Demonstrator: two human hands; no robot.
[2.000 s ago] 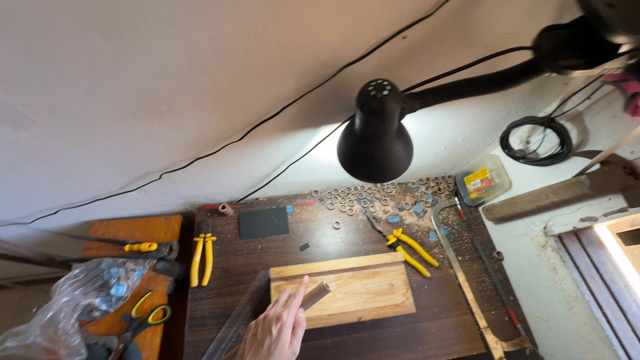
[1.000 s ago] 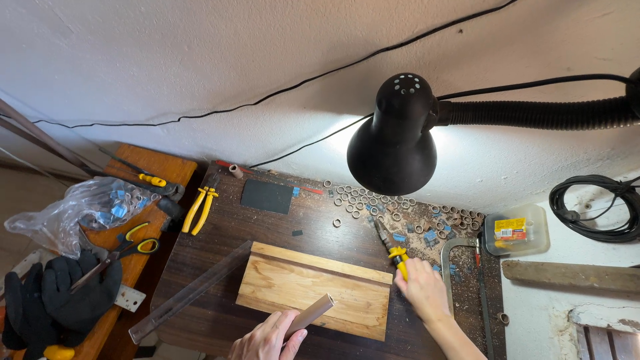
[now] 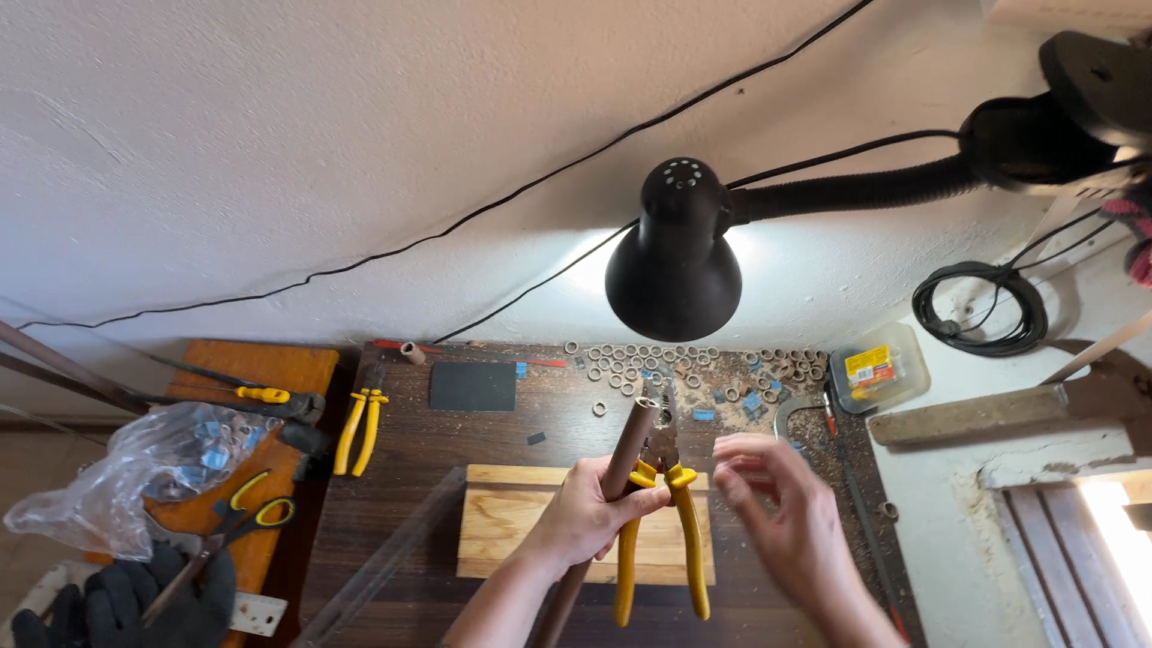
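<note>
My left hand [image 3: 585,513] grips a brown tube [image 3: 630,445] and, with the thumb, yellow-handled combination pliers [image 3: 661,459] beside it. The tube slants upward with its hollow end near the plier jaws. The pliers' handles hang spread apart. To their right is my right hand [image 3: 778,513], empty, its fingers loosely curled and apart from the tool. Below the hands lies a grooved wooden board [image 3: 499,531] on the dark table. Many small cut rings [image 3: 621,364] lie with sawdust along the wall.
A black desk lamp [image 3: 675,261] hangs over the table. Other yellow-handled pliers [image 3: 363,423], a dark flat sheet [image 3: 472,387] and a hacksaw [image 3: 801,409] lie around. At left are a plastic bag [image 3: 153,477], scissors [image 3: 261,513] and dark gloves [image 3: 180,585]. A plastic box [image 3: 877,369] stands right.
The pliers, held by my right hand at the table's right a second ago, are now in my left hand with the tube. My right hand has let go of them.
</note>
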